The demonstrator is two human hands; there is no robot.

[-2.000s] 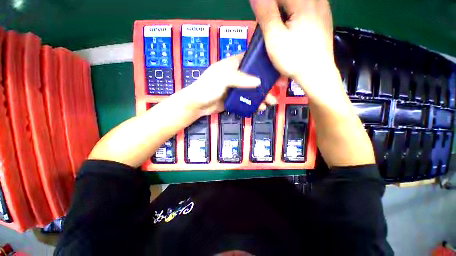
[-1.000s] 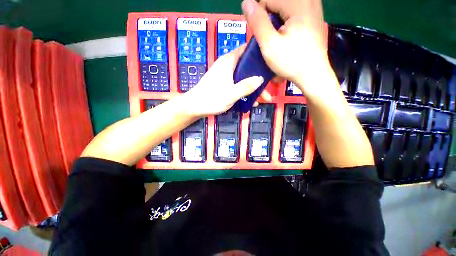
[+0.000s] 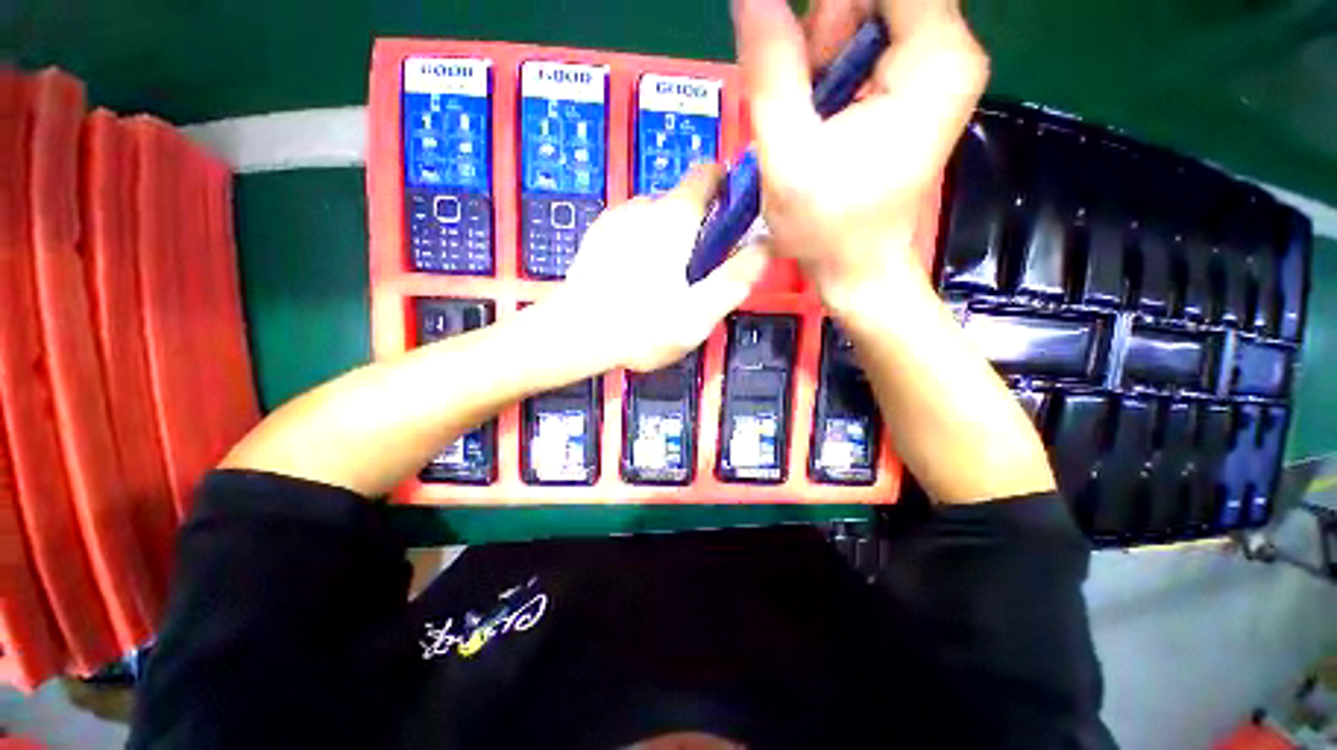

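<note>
A dark navy-blue phone (image 3: 729, 214) is held tilted on edge above the red foam tray (image 3: 387, 315). My left hand (image 3: 645, 271) grips its lower end. My right hand (image 3: 865, 139) is around its upper end, at the top of the picture. Hands hide much of the phone. Three keypad phones (image 3: 449, 169) lie face up in the tray's back row, with blue films reading "GOOD". Several open-backed phones (image 3: 755, 399) lie face down in the front row, partly behind my forearms.
A stack of red foam trays (image 3: 140, 366) stands at the left. Black plastic trays (image 3: 1048, 344) with moulded pockets lie at the right, with bluish covers (image 3: 1251, 466) at their far right edge. The bench (image 3: 315, 279) is green.
The phone has turned from showing its broad blue back to standing nearly on edge between my hands. The black trays appear slightly further left and lower.
</note>
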